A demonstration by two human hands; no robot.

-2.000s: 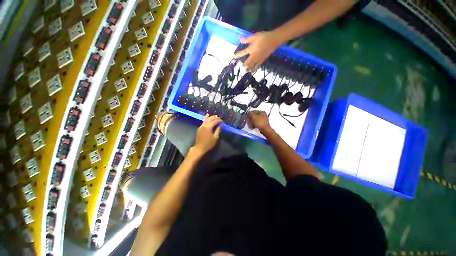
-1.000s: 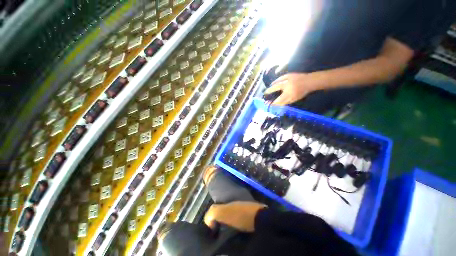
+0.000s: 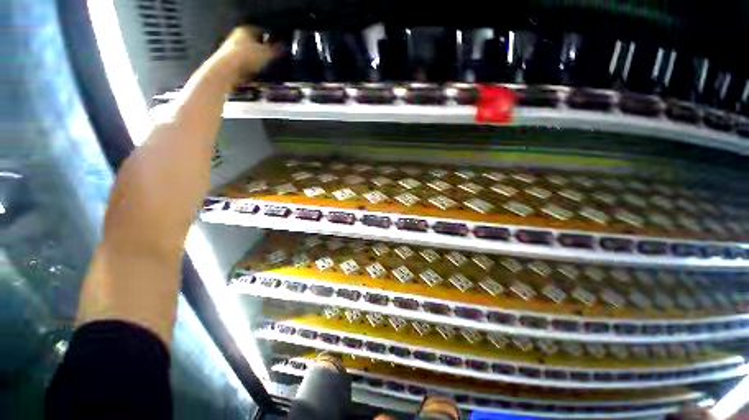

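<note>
My left hand is raised at the left end of the top visible shelf, my bare arm stretched up from the lower left. It is at the dark adapters there; blur and darkness hide the fingertips, so a grip cannot be told. A row of shiny black power adapters stands along this shelf, behind its white front edge. I cannot make out my right hand.
A red marker is on the upper shelf edge. Lower shelves show pale sockets on yellow boards. A bright light strip runs down the left side. A blue bin edge shows at the bottom, near my legs.
The view has swung up from the bin to face the rack. My left hand has moved from the bin and leg area to the upper shelf. The other person's reaching arm has left the view.
</note>
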